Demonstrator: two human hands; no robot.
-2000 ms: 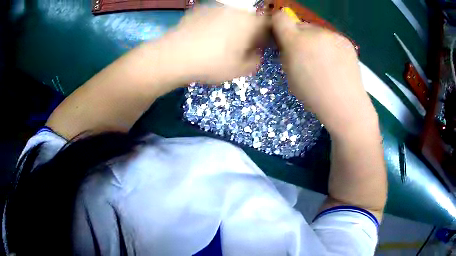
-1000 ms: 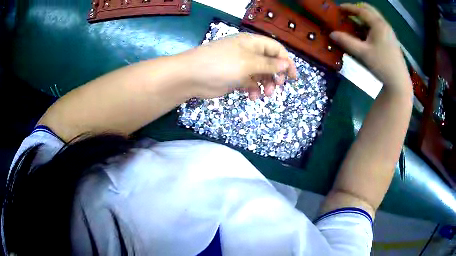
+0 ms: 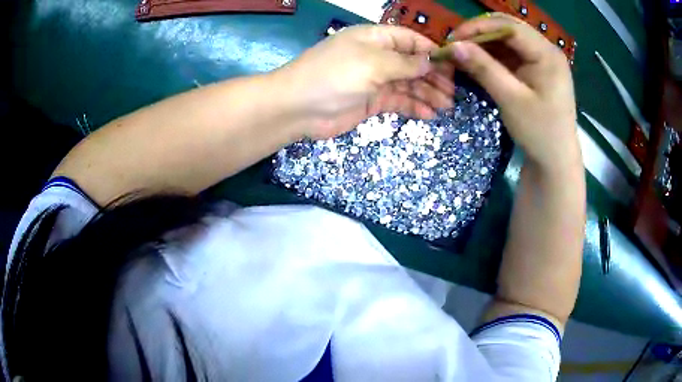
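Observation:
My right hand (image 3: 523, 82) holds a thin yellowish hand tool (image 3: 482, 37) over the far edge of the parts tray. My left hand (image 3: 366, 78) is at the tool's left end, thumb and forefinger pinched together there; whether a small part sits between them is too small to tell. The parts tray (image 3: 462, 240) lies below both hands, filled with tiny silvery metal parts (image 3: 389, 175). A red-brown panel (image 3: 419, 19) with square openings lies just beyond the tray, partly hidden by my hands.
Another red-brown panel (image 3: 217, 7) lies at the far left. One more (image 3: 550, 28) lies beyond my right hand. A slim dark stick (image 3: 604, 246) lies on the green surface (image 3: 149, 82) at the right. White strips (image 3: 609, 157) and dark red-brown things stand along the right side.
My right hand has left the panel, moved left and now shows the yellowish tool. My left hand has moved up and right to meet it. The panels beyond the tray have shifted apart.

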